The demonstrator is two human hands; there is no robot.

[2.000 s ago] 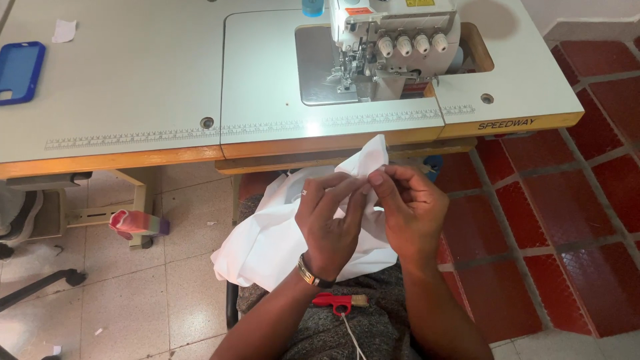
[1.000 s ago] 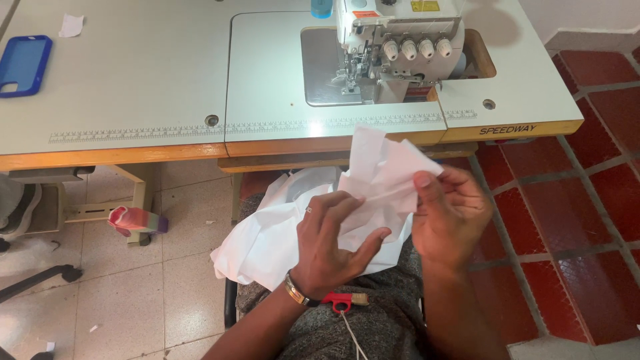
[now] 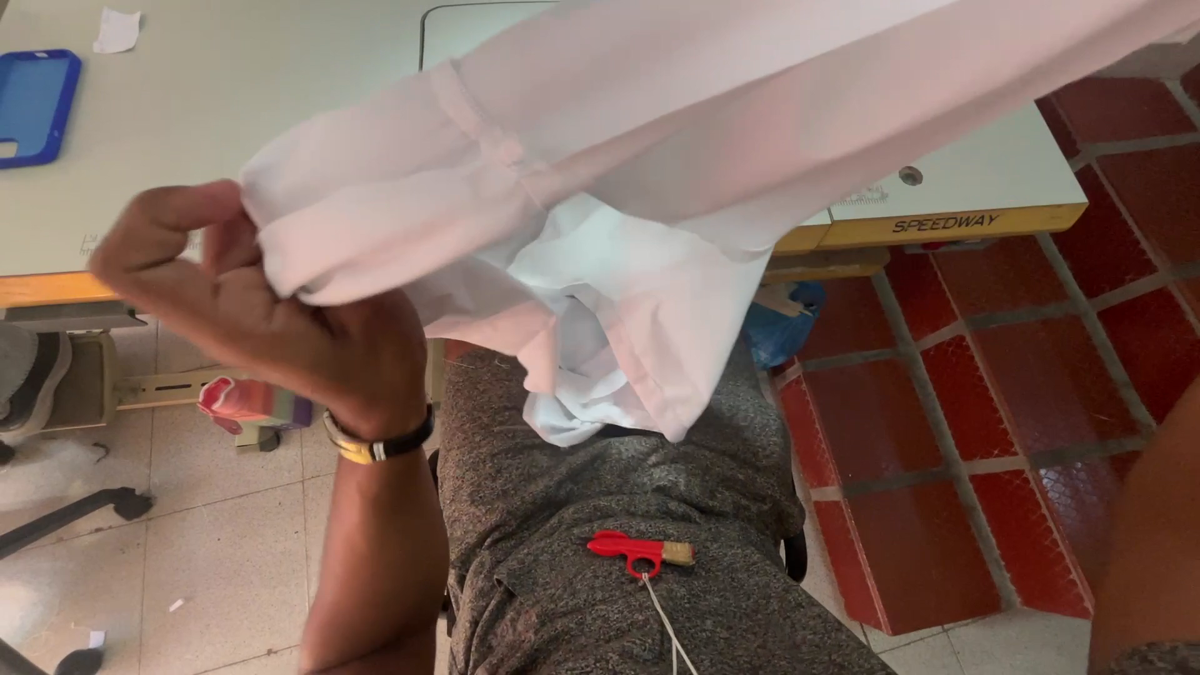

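Note:
A large piece of white fabric (image 3: 656,169) stretches from the left across to the upper right, lifted in front of the sewing table. My left hand (image 3: 272,291) grips its left end between thumb and fingers, with a bracelet at the wrist. The fabric has a seam or fold near that end, and a bunched part hangs toward my lap. Only the forearm of my right arm shows at the right edge; the right hand is outside the picture. Red thread snips (image 3: 637,550) on a white cord lie on my lap. The cloth hides the sewing machine.
The sewing table (image 3: 994,178) spans the view, with a blue phone case (image 3: 36,108) and a white scrap (image 3: 117,31) at its left. Below are a multicoloured container (image 3: 253,405), a chair base and, right of my lap, a blue plastic bag (image 3: 787,323). Red tiled steps (image 3: 900,403) lie right.
The white fabric has been raised from my lap and spread wide. My left hand has moved left with its end. My right hand, earlier holding the cloth near the centre, has gone out of view.

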